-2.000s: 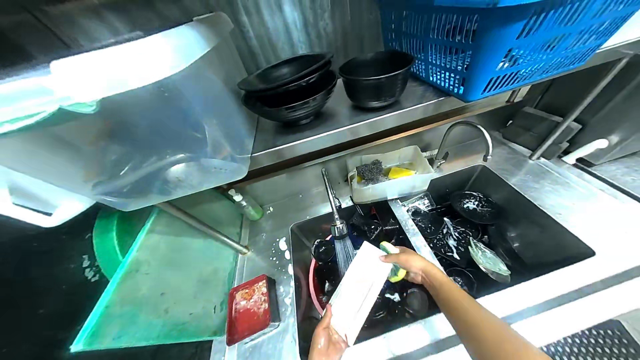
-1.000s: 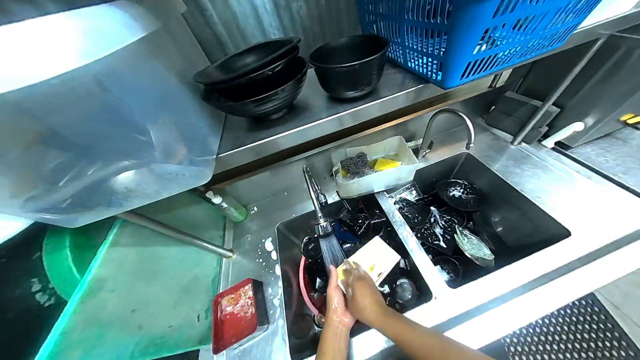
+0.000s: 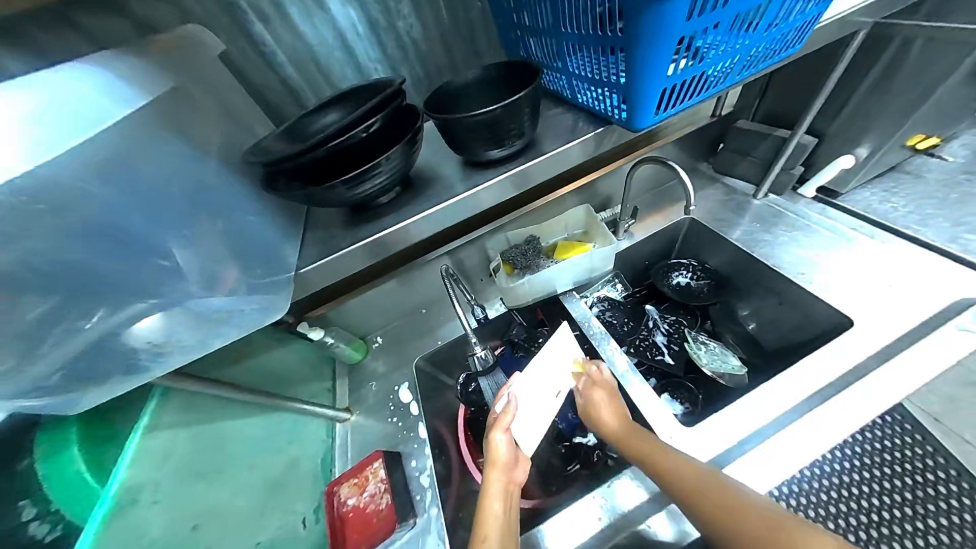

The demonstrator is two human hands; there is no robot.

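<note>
A white rectangular plate [image 3: 546, 387] is tilted over the left sink basin, gripped along its lower left edge by my left hand [image 3: 506, 438]. My right hand [image 3: 601, 398] presses a mostly hidden yellow sponge [image 3: 578, 367] against the plate's right side. Behind the plate, water runs from the left faucet [image 3: 479, 355] into the basin, where a pink-rimmed tub [image 3: 467, 450] holds dark dishes. Soapy black dishes [image 3: 659, 335] and a clear greenish dish [image 3: 715, 354] lie in the right basin.
Behind the basins sits a plastic container [image 3: 560, 280] with a scouring pad and yellow sponge. Black bowls [image 3: 358, 171] and a blue basket [image 3: 648, 61] stand on the shelf above. A red-and-black tray [image 3: 366, 496], a green soap bottle [image 3: 339, 343] and a clear plastic sheet [image 3: 145, 252] are at left.
The plate has changed its tilt since one second ago. My hands, close together then, are now apart, the left on the plate's left edge and the right on its right side.
</note>
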